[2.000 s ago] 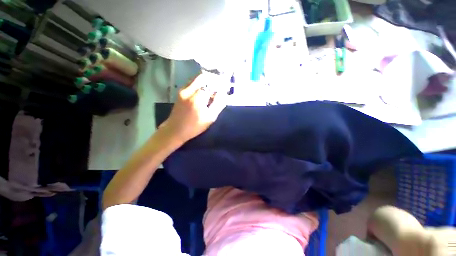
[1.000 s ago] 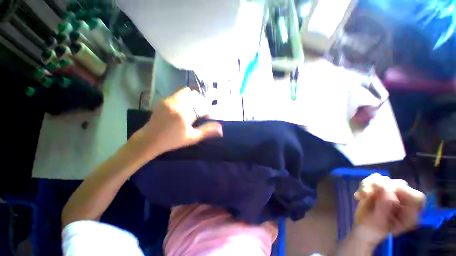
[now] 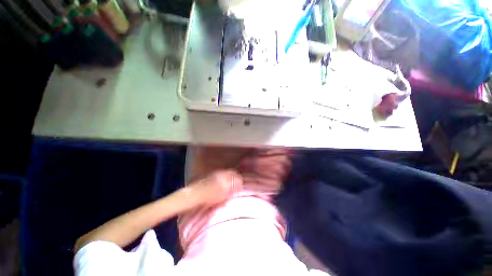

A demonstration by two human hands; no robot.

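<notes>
The navy garment [image 3: 372, 215] hangs in a large, blurred mass at the lower right, off the machine bed and below the table's front edge. My left hand [image 3: 224, 186] is over my lap in front of the table, blurred, with its fingers apparently curled; whether it holds anything is unclear. I cannot make out my right hand. A blurred brownish shape lies between my left hand and the garment. The silver machine bed [image 3: 248, 89] is uncovered, with its plates and screw holes showing.
Thread cones [image 3: 97, 32] stand at the upper left. A bright blue tool-like item [image 3: 300, 27] and a pale green tray [image 3: 332, 27] are behind the bed. Fabric scraps [image 3: 389, 102] lie at the table's right end. A blue plastic bag [image 3: 448, 43] is at the upper right.
The navy garment has come off the bed and moved down to the right. My left hand has moved from the needle area down to my lap. My right fist no longer shows at the lower right.
</notes>
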